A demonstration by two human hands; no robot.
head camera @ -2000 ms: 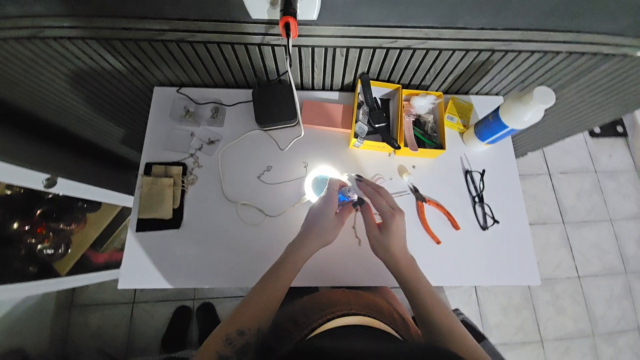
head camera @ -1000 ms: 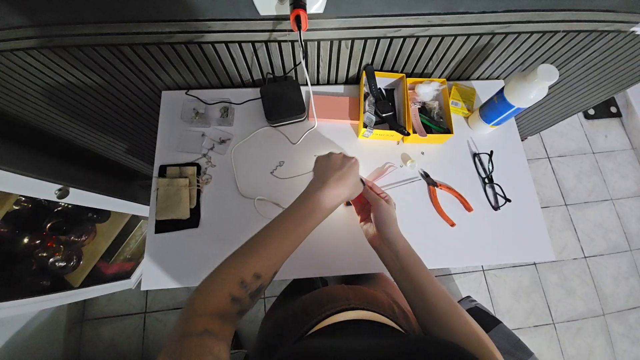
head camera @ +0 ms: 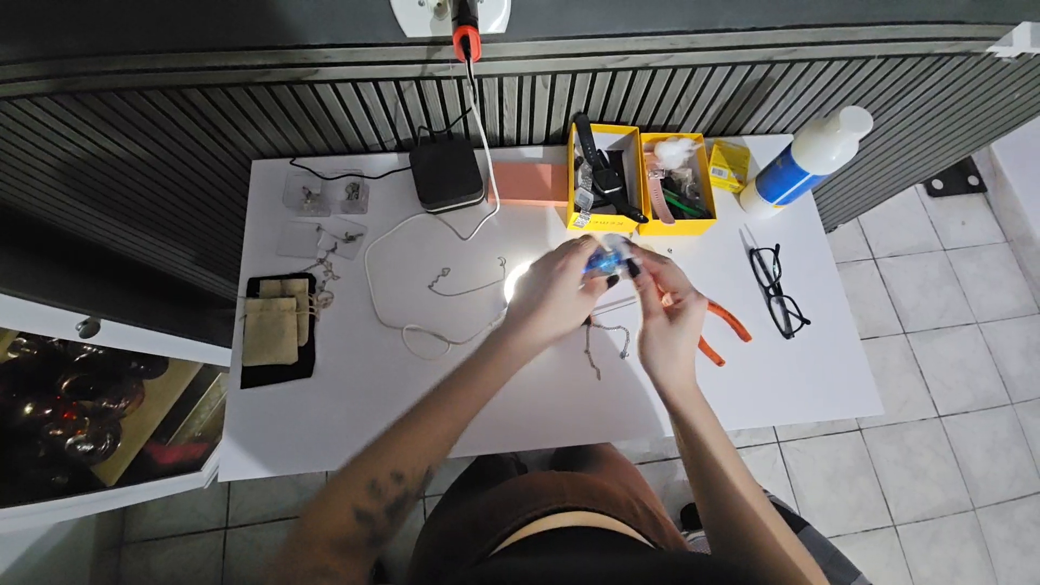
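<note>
My left hand (head camera: 554,291) and my right hand (head camera: 668,313) meet above the white table, both with fingers closed on a small clear and blue object (head camera: 605,258), blurred, its kind unclear. A bright ring-shaped light (head camera: 513,283) shows partly behind my left hand. Under my hands lies a thin chain (head camera: 596,351), its top part hidden. Another fine chain (head camera: 467,290) rests to the left of the light. Orange-handled pliers (head camera: 728,318) lie to the right, their head covered by my right hand.
Two yellow boxes (head camera: 605,219) with watches and small items stand at the back, beside a white bottle (head camera: 788,175). Eyeglasses (head camera: 777,291) lie at right. A black device (head camera: 446,175), white cable (head camera: 370,284), pink box (head camera: 530,183), clear boxes (head camera: 322,238) and beige pouches (head camera: 271,331) occupy the left and back.
One second ago my hands were at the light and pliers without the blue object visible; now they hold it together farther back. The view has shifted somewhat.
</note>
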